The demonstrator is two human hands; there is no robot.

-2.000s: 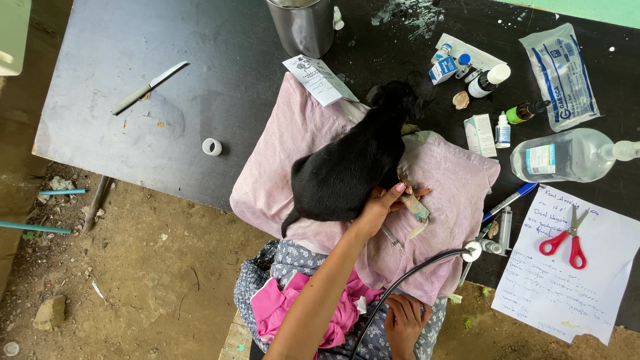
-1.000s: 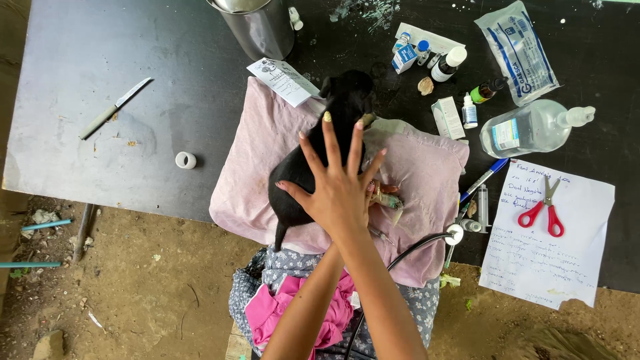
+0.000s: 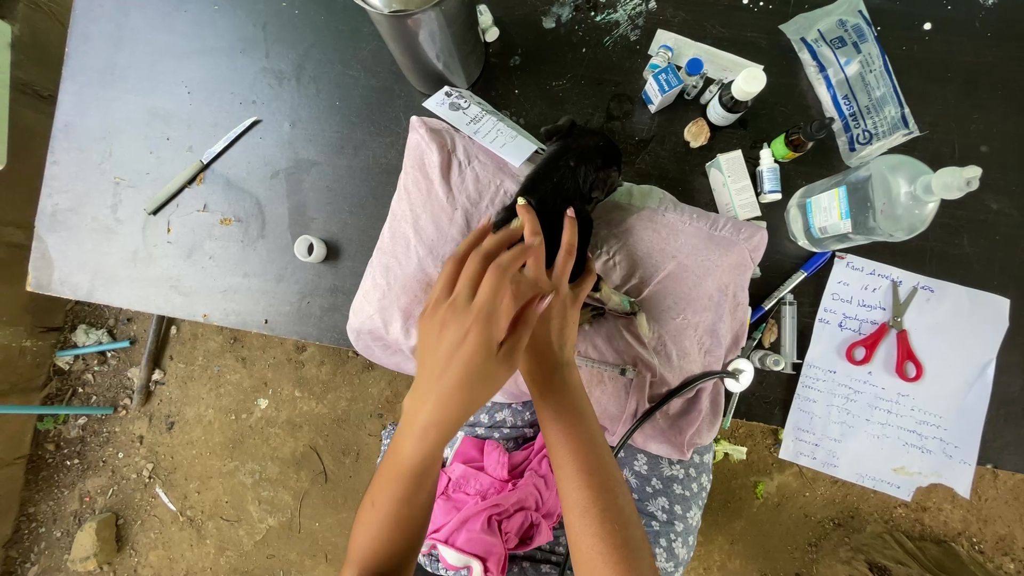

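Note:
A black puppy [image 3: 572,172] lies on a pink cushion [image 3: 400,264], its head toward the top and a paw with greenish tape or a dressing [image 3: 614,298] at its right. My left hand [image 3: 480,308] is over the puppy's back, fingers apart and somewhat blurred. Partly beneath it, my right hand [image 3: 556,320] reaches up the puppy's back with its fingers spread. The two hands overlap and hide much of the body. A syringe [image 3: 606,367] lies on the cushion just below the paw. Whether the palms press on the fur cannot be told.
On the dark table [image 3: 280,64] lie a knife [image 3: 200,166], a white ring [image 3: 310,249], a metal container [image 3: 432,40], small medicine bottles [image 3: 736,98], a clear pump bottle [image 3: 872,204] and red scissors [image 3: 898,336] on a written paper [image 3: 848,424]. A black stethoscope tube [image 3: 672,400] crosses the cushion's edge.
Two seconds ago one hand was beside the bandaged paw and the other near the lap. Both have since come together over the puppy's back. The view has shifted somewhat.

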